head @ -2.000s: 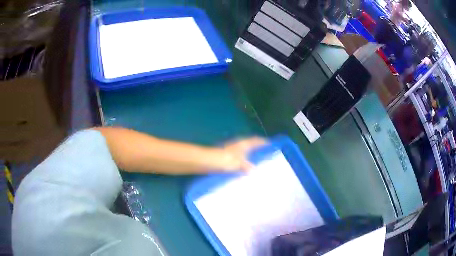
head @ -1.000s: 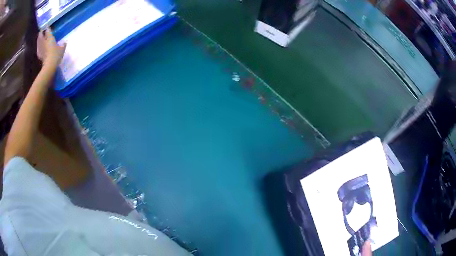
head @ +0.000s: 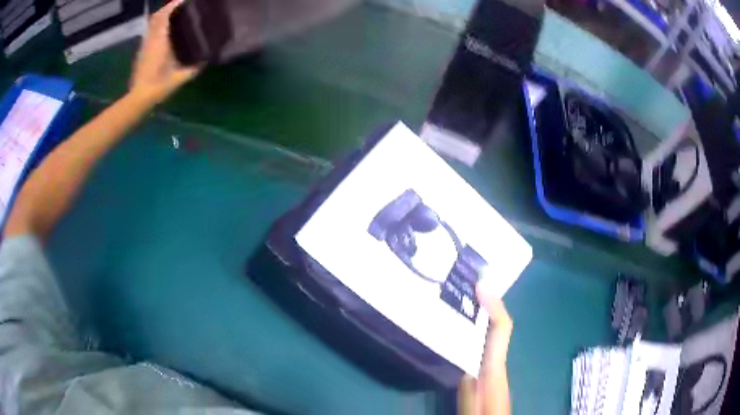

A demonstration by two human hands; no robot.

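Note:
A white booklet with a headphone picture (head: 365, 284) lies on a black, rounded carry case (head: 341, 332) at the centre, above the green bench. A small black card (head: 462, 284) lies on the booklet's lower right part. My right hand (head: 491, 340) holds this stack at its near right edge, thumb on top by the card; its other fingers are mostly hidden. My left hand (head: 158, 61) reaches to the upper left and grips the end of a dark retail box (head: 207, 32), which is blurred and cut off by the top edge.
Another black box (head: 487, 73) stands behind the stack. A blue tray with black headphones (head: 596, 154) is at the right, beside a headphone box (head: 677, 174). Fanned booklets (head: 625, 381) and small black cards (head: 629, 304) lie at lower right. A blue tray (head: 49, 85) is at far left.
My left hand has left the blue trays and taken hold of a dark box. The case and booklet show nearer the centre, turned, with more of my right hand visible. The view has swung right.

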